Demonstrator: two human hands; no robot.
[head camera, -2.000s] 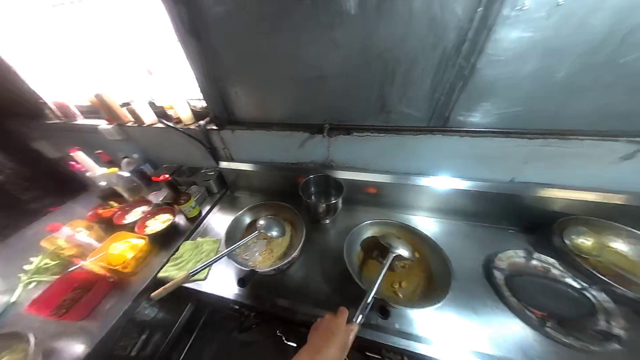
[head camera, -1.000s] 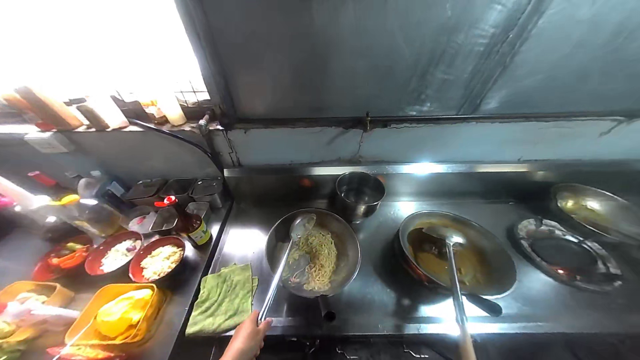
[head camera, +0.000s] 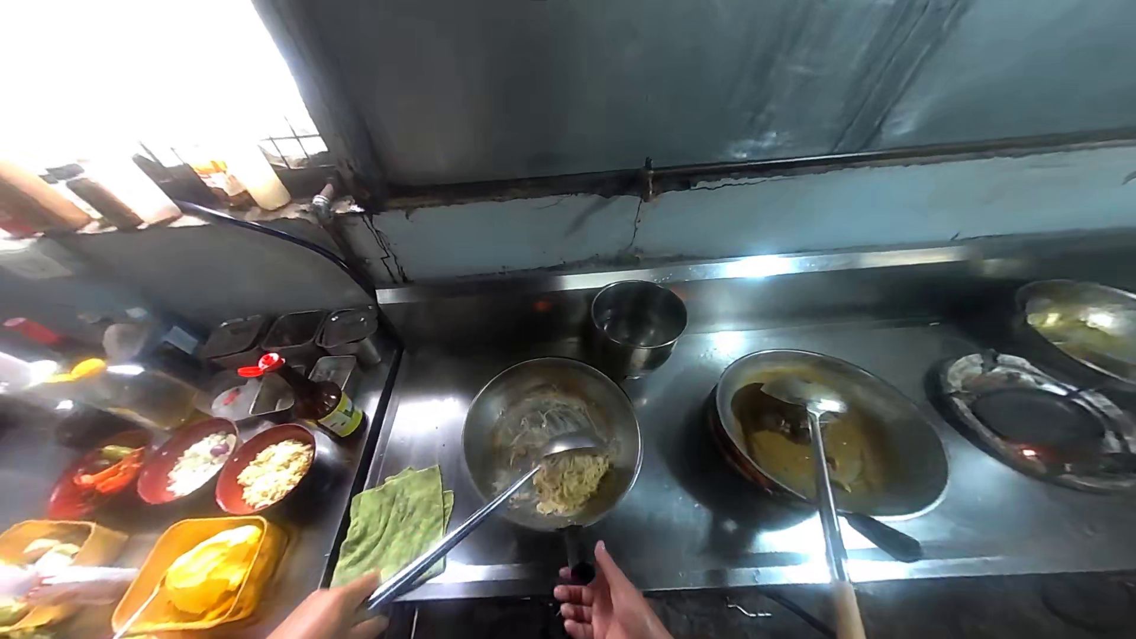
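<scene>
My left hand (head camera: 333, 612) grips the shaft of a metal ladle (head camera: 461, 531), whose bowl rests over noodles (head camera: 572, 484) in the left wok (head camera: 497, 426). At that wok's short dark handle, my right hand (head camera: 608, 599) has its fingers partly curled around the end; whether they press on it is unclear. In the right-hand pan (head camera: 905, 426), brown sauce (head camera: 852, 453) surrounds a second ladle (head camera: 825, 497) with a wooden grip, which no hand touches. A green cloth (head camera: 390, 524) lies on the steel counter left of the noodle wok.
A steel pot (head camera: 639, 328) stands behind the wok. At left are red bowls of chopped food (head camera: 271, 470), a yellow tub (head camera: 200, 577) and a sauce bottle (head camera: 311, 395). A burner (head camera: 1034, 417) and another pan (head camera: 1087, 324) are at right; a hose (head camera: 266, 232) runs along the wall.
My right hand has come to the noodle wok's handle. The noodles have shifted toward the wok's near right side, and the ladle bowl has moved right and nearer. The view has swung left since two seconds ago.
</scene>
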